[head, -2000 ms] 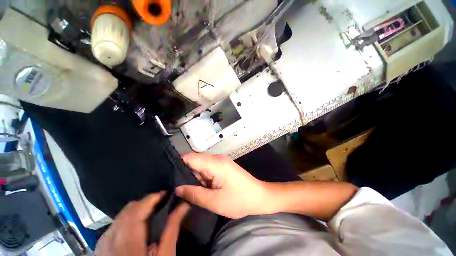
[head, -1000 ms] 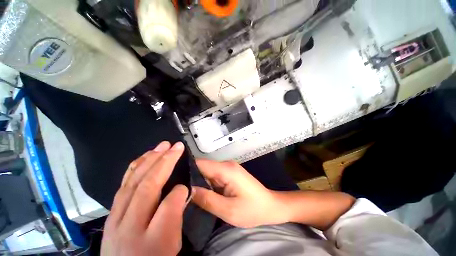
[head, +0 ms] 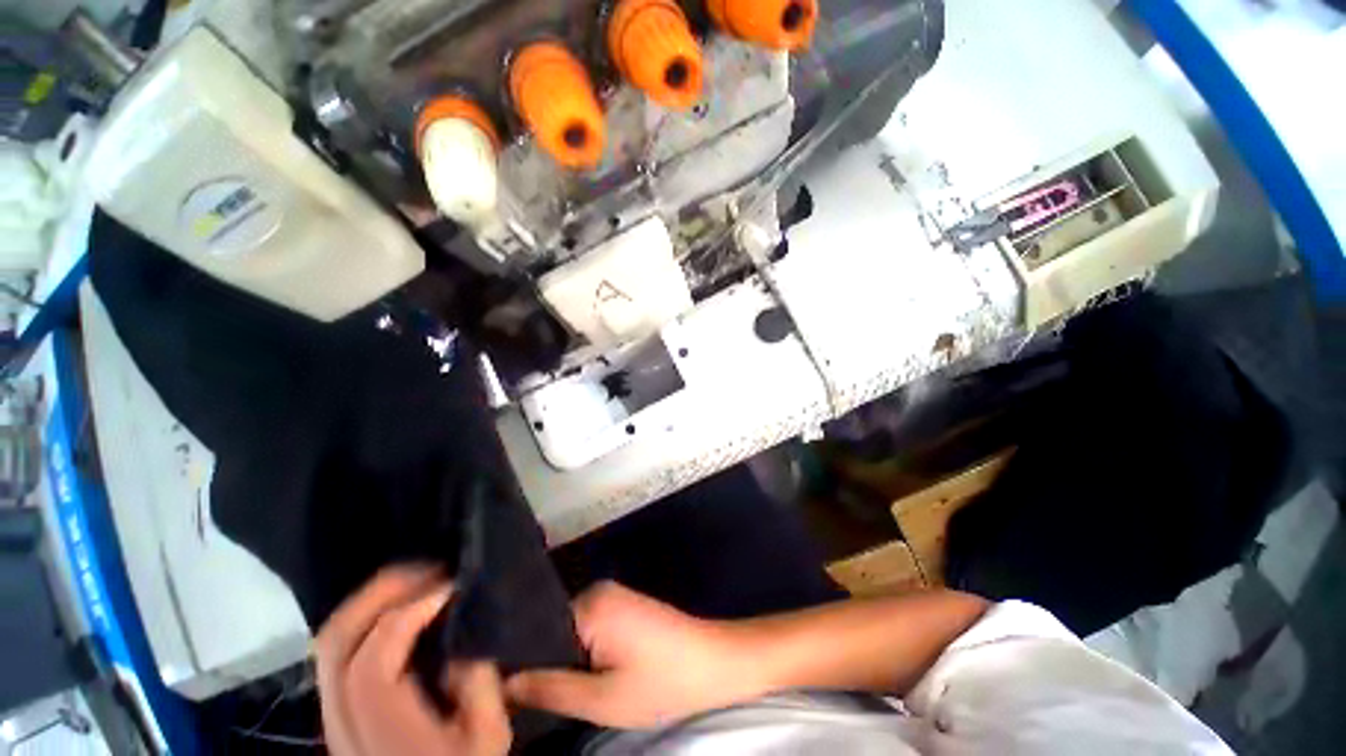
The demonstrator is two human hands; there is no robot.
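Black knit fabric (head: 340, 443) lies over the table at the left and runs up under the head of the off-white overlock machine (head: 236, 207), beside the presser foot (head: 443, 349). My left hand (head: 406, 665) grips a fold of the fabric near the bottom of the view, its fingers slightly blurred and curled around the cloth. My right hand (head: 635, 657) pinches the fabric edge just to the right of it. Both hands are below the white cloth plate (head: 583, 421), away from the presser foot. The fingertips are partly hidden by the fabric.
Orange tension knobs (head: 558, 107) and one cream knob (head: 461, 170) stand above the cream plate. An accessory tray (head: 1115, 222) with a pink item is at the bed's right end. A black fabric heap (head: 1129, 458) lies at right, beside wooden boards (head: 945, 510).
The view has shifted, showing more knobs. Both hands have moved lower, away from the presser foot. My left hand has gone from lying flatter on the fabric to curling around a lifted fold.
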